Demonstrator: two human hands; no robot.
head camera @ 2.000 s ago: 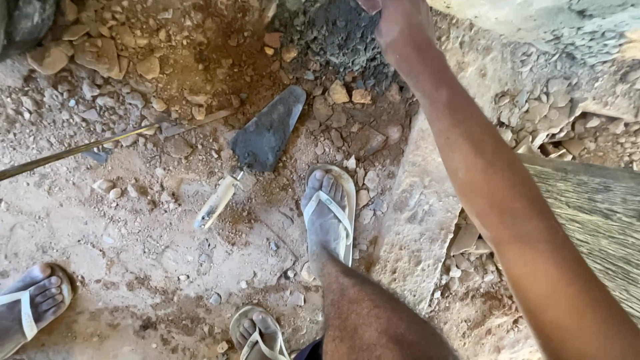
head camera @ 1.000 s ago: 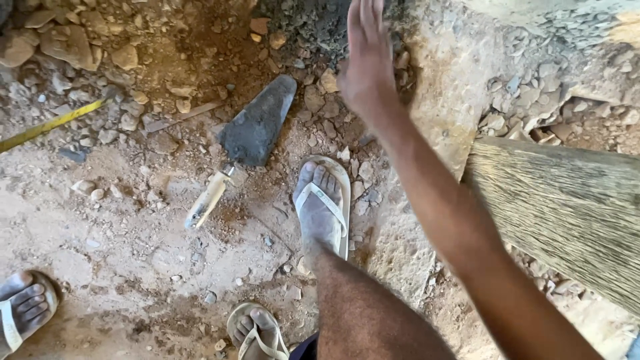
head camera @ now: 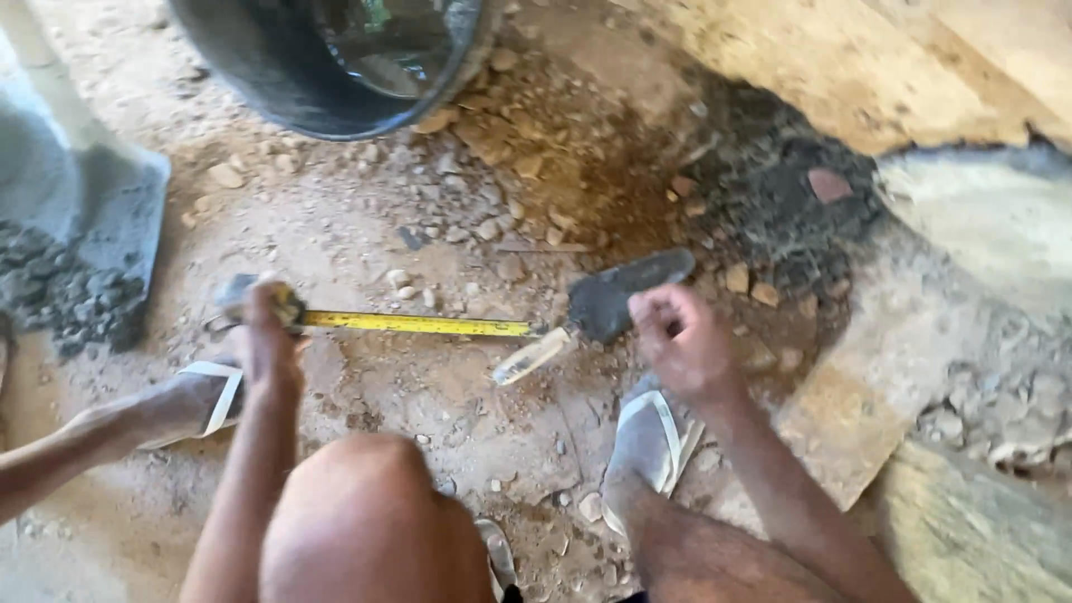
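Observation:
My left hand (head camera: 272, 339) is closed around a tape measure (head camera: 289, 308), whose yellow blade (head camera: 419, 323) reaches right, just above the dirt, toward the trowel's handle. My right hand (head camera: 682, 339) has its fingers curled beside the trowel; no object shows in it. The mortar-coated trowel (head camera: 607, 297) lies on the ground, its pale handle (head camera: 533, 356) pointing down and left. Wet grey mortar (head camera: 796, 184) with a reddish stone piece (head camera: 829, 185) in it lies up and right of my right hand.
A dark bucket (head camera: 335, 113) holding water stands at the top. At the left lies a shovel blade (head camera: 126, 193) with grey mortar (head camera: 75, 293) on it. A wooden board (head camera: 980, 511) lies lower right, near a flat slab (head camera: 846, 394). Sandalled feet are on either side; loose stones scatter about.
My right hand has moved off the mortar to beside the trowel. My left hand with the tape measure has come into view. The view has swung left, showing the bucket and shovel.

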